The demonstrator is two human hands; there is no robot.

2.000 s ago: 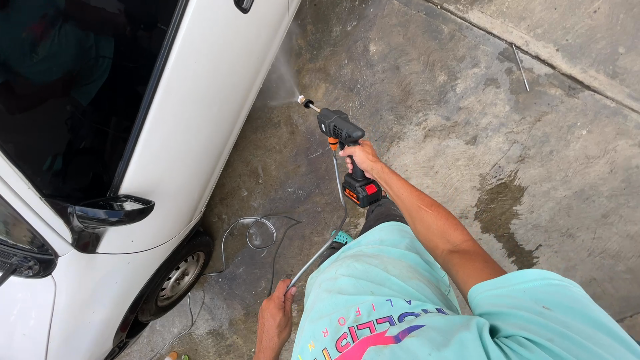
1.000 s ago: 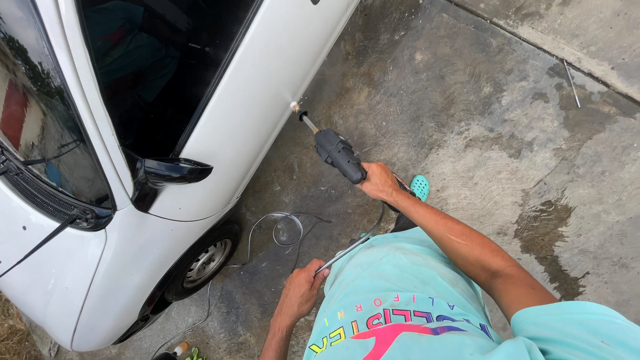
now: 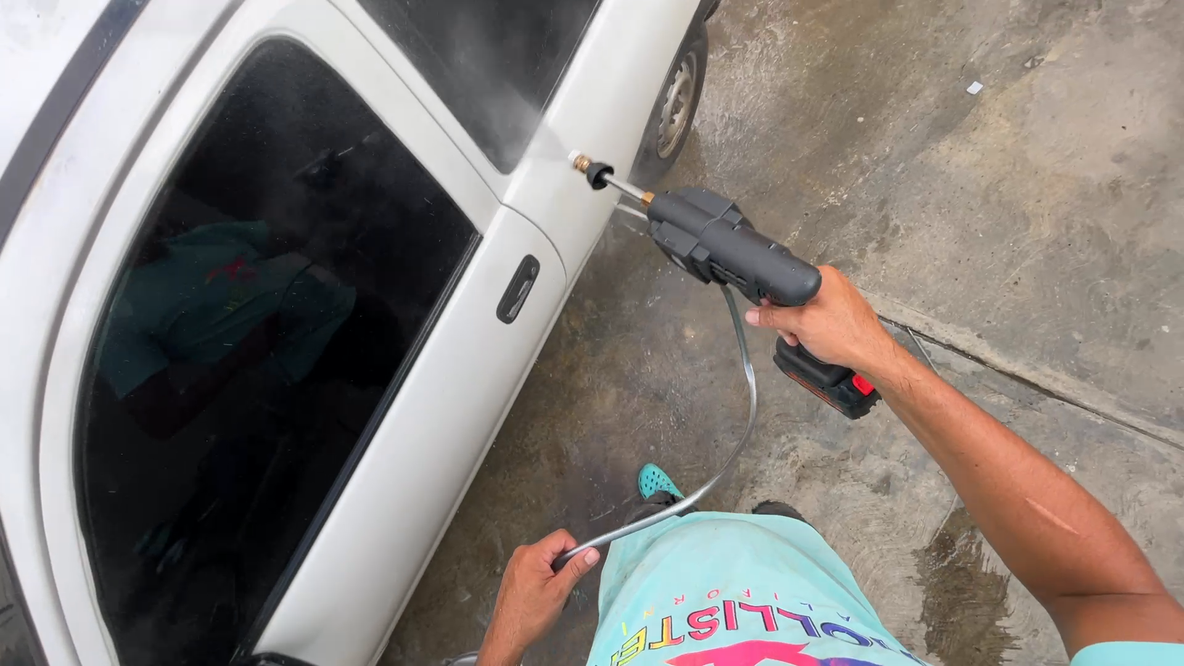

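Observation:
My right hand grips the handle of a black cordless pressure washer gun, with its battery pack below. The gun's brass-tipped nozzle points at the side of a white car, and a fine spray mists over the dark window glass ahead of it. A clear grey hose hangs from the gun and curves down to my left hand, whose thumb and fingers are closed around it. The black door handle lies left of the gun.
A car wheel stands beyond the gun at the top. Wet concrete runs along the car, with a long joint crossing it at right. A teal clog shows on my foot. A small white scrap lies on the ground.
The view has shifted along the car from the mirror and one wheel to the doors and another wheel. The spray now meets the area by a side window. Both hands keep their holds.

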